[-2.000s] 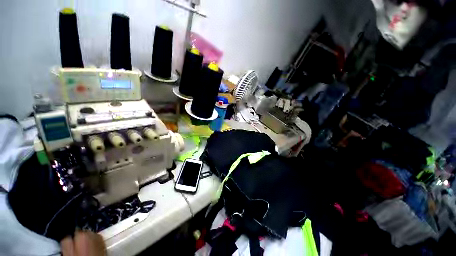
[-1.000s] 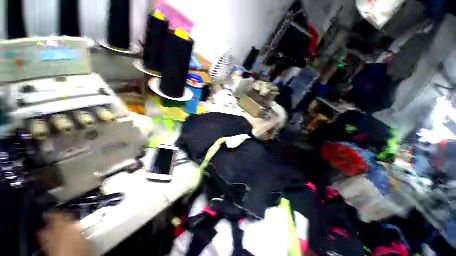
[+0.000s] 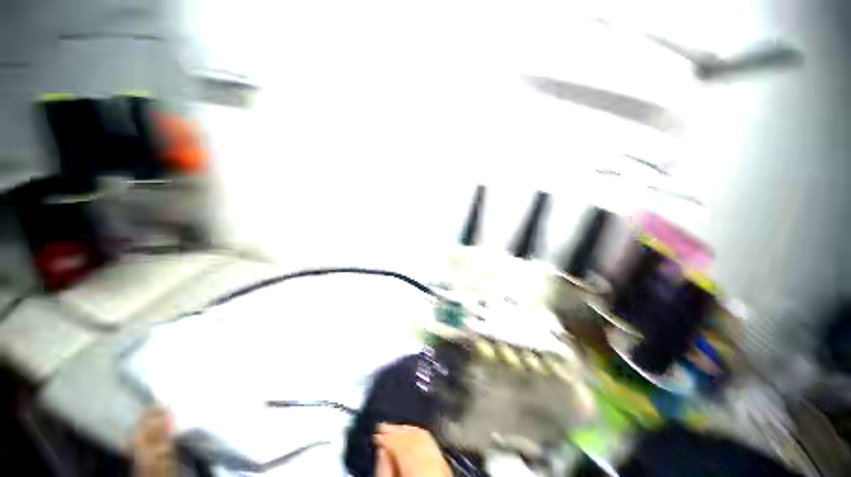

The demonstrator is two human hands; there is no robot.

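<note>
The view is strongly blurred. A garment with a wide white panel (image 3: 271,354) lies spread across the machine table, with dark lines along it. Its black panel (image 3: 397,401) lies at the left front of the cream overlock machine (image 3: 513,405), around the needle area. My right hand (image 3: 411,452) is at the bottom edge, on or beside the black panel, partly cut off. My left hand (image 3: 154,442) is at the lower left, by the left edge of the white panel, small and blurred. The blur hides whether either hand grips the cloth.
Black thread cones (image 3: 658,303) stand behind and right of the machine. Black cloth (image 3: 700,456) lies at the lower right, near yellow-green cloth (image 3: 606,401). Another pale machine table (image 3: 140,289) is at the left, with dark cones (image 3: 98,140) and an orange object (image 3: 179,143) behind.
The view has swung left and up, so the machine now shows right of centre. The white panel and my left hand have come into view. The phone is no longer visible.
</note>
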